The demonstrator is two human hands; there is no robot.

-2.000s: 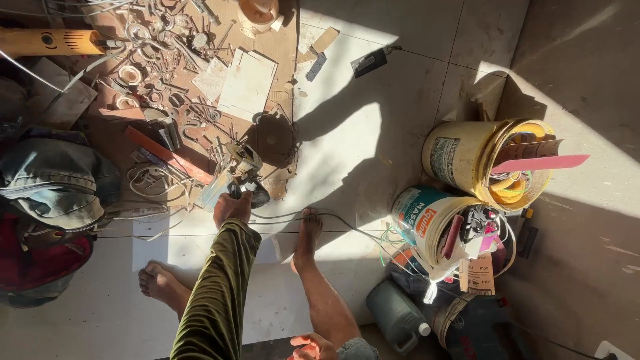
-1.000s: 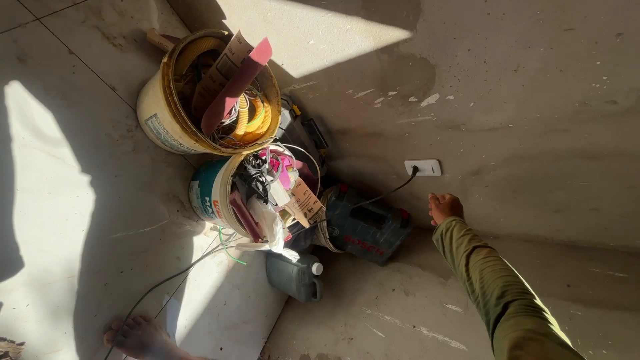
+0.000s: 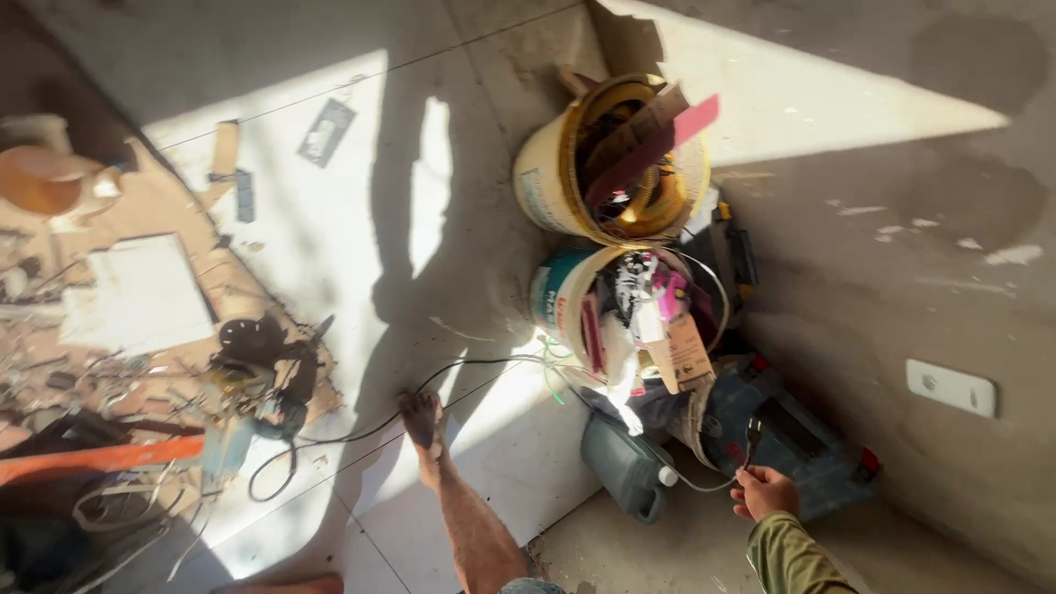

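My right hand (image 3: pixel 767 492) reaches in from the lower right, its fingers closed around a black power plug (image 3: pixel 753 433) with bare metal pins pointing up. The plug is apart from the white wall outlet (image 3: pixel 951 388), to its left. A cord (image 3: pixel 503 360) runs left from the plug side, past the buckets and my foot (image 3: pixel 422 417), towards a power tool (image 3: pixel 289 384), which looks like an angle grinder, on the floor. Blur hides its details. My left hand is out of view.
Two full buckets, one yellowish (image 3: pixel 544 177) and one teal and white (image 3: pixel 549 297), stand beside the wall. A dark jerrycan (image 3: pixel 619 470) and a blue tool case (image 3: pixel 792 429) are near my hand. Scattered metal parts and a white sheet (image 3: pixel 148 289) lie left.
The plug was in the wall outlet one second ago, with my right hand beside it; now it is out and in my hand. The view has swung back left from the wall.
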